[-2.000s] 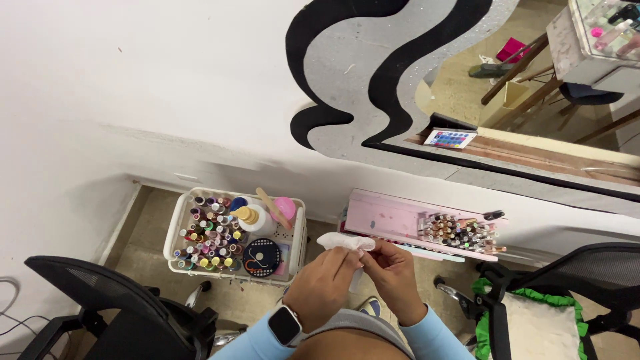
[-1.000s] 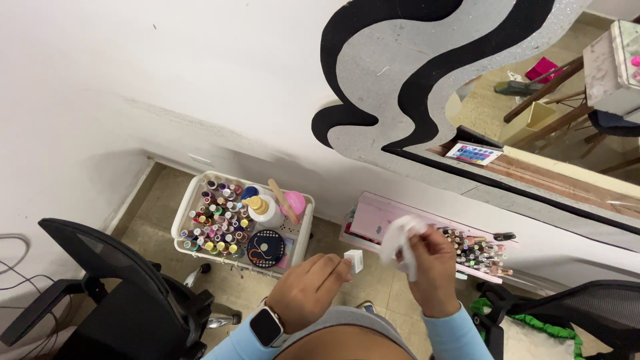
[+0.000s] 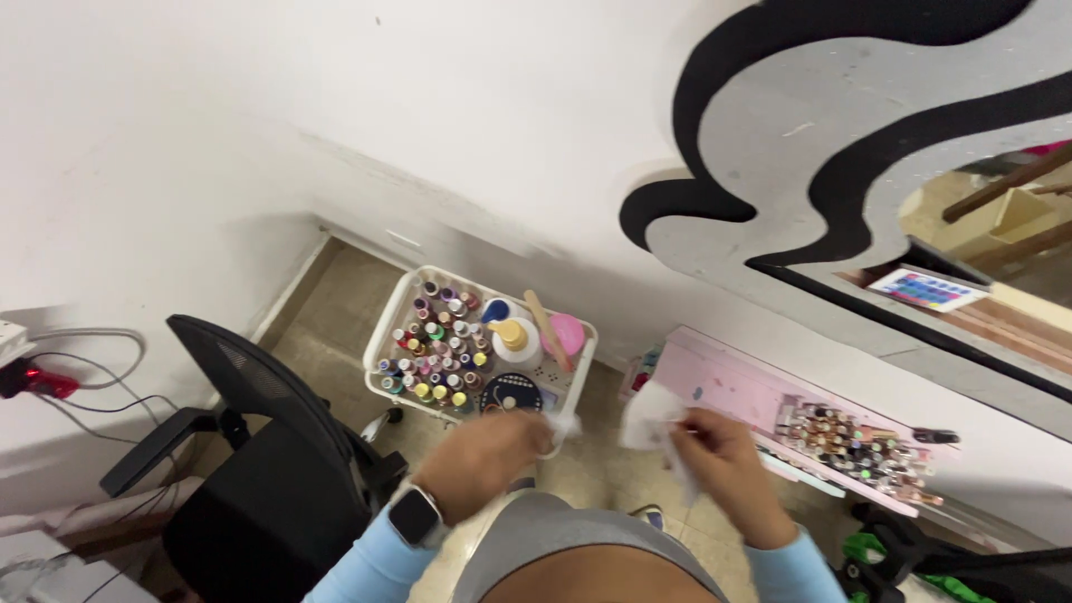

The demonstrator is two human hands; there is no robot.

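Observation:
My left hand [image 3: 486, 459], with a smartwatch on its wrist, is closed on a small blurred white piece [image 3: 563, 424], close to the near right corner of a white plastic tray [image 3: 377, 339]. In my right hand [image 3: 724, 456] a crumpled white tissue or cloth [image 3: 651, 416] is pinched between thumb and fingers, in front of a pink cart [image 3: 712, 377]. The tray holds several nail polish bottles [image 3: 435, 352], a white bottle with a yellow pump [image 3: 512, 339], a pink round container [image 3: 564, 335], a wooden-handled file or stick [image 3: 548, 329] and a dark round case [image 3: 511, 392].
Black mesh office chairs stand at the left [image 3: 268, 402] and lower right [image 3: 988, 578]. More small bottles [image 3: 854, 448] crowd the pink cart. A mirror with a wavy black and grey frame [image 3: 770, 134] is on the wall. Cables [image 3: 109, 406] hang at the far left.
My hands, together on the white material two seconds ago, are now apart. The right hand has the larger white piece, the left a small one. The view has shifted.

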